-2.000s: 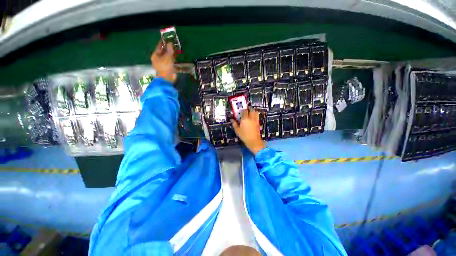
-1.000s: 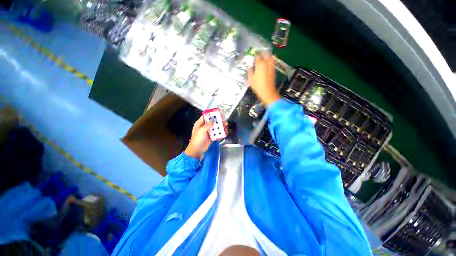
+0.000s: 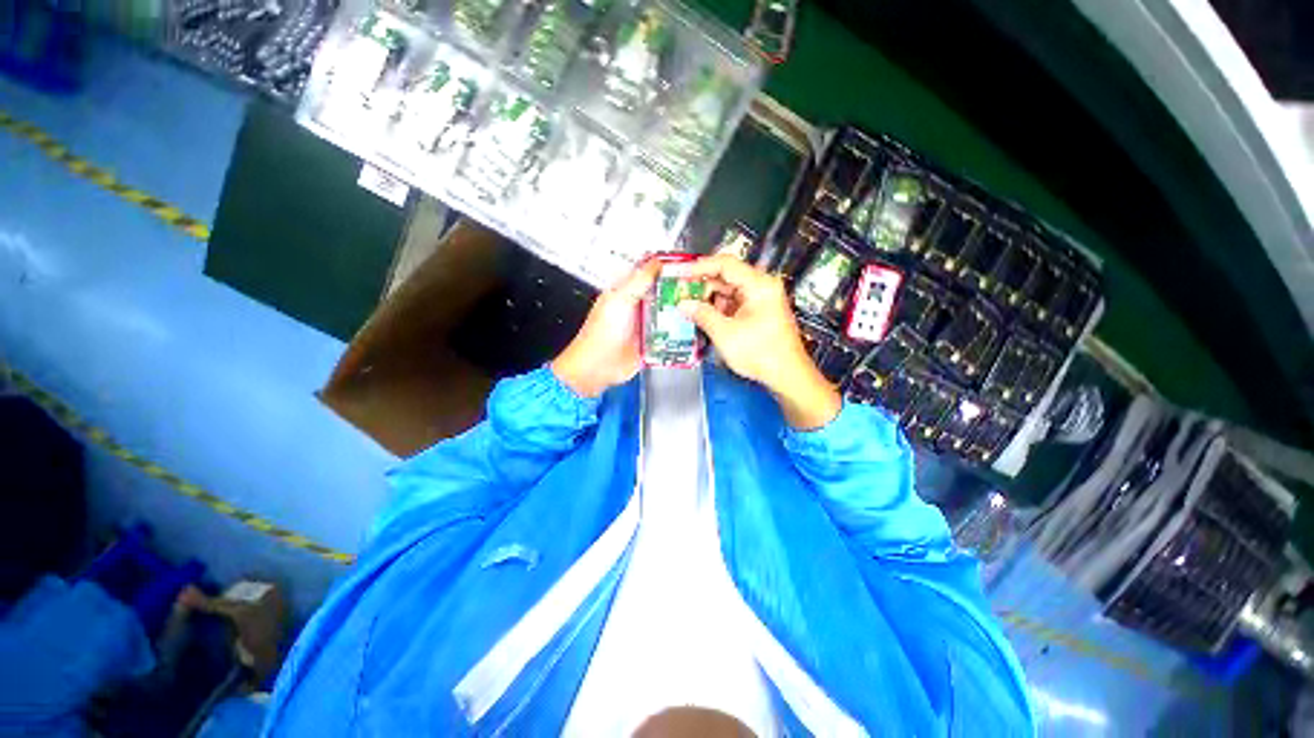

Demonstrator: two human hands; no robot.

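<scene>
A red front housing (image 3: pixel 647 329) is held upright in front of my chest, with a green circuit board (image 3: pixel 676 320) lying in it. My left hand (image 3: pixel 611 340) grips the housing's left side. My right hand (image 3: pixel 757 326) is at its right and upper edge, fingers on the board. Whether the board is fully seated cannot be told. Another red housing with a white key area (image 3: pixel 872 303) lies on the dark housing tray (image 3: pixel 1020 274). A clear blister tray (image 3: pixel 307 121) with green boards is at the upper left.
A red-rimmed housing (image 3: pixel 772 26) lies on the green bench at the top. An open brown carton (image 3: pixel 378 378) is below the blister tray. Stacked spare trays (image 3: pixel 1208 555) are at the far right. Small shiny parts (image 3: pixel 248 35) are heaped at the upper left. A person's blue sleeve (image 3: pixel 69 649) shows lower left.
The view has turned towards the left. My right hand has come from the blister tray to the housing in my left hand. The housing now shows a green board instead of its white key side.
</scene>
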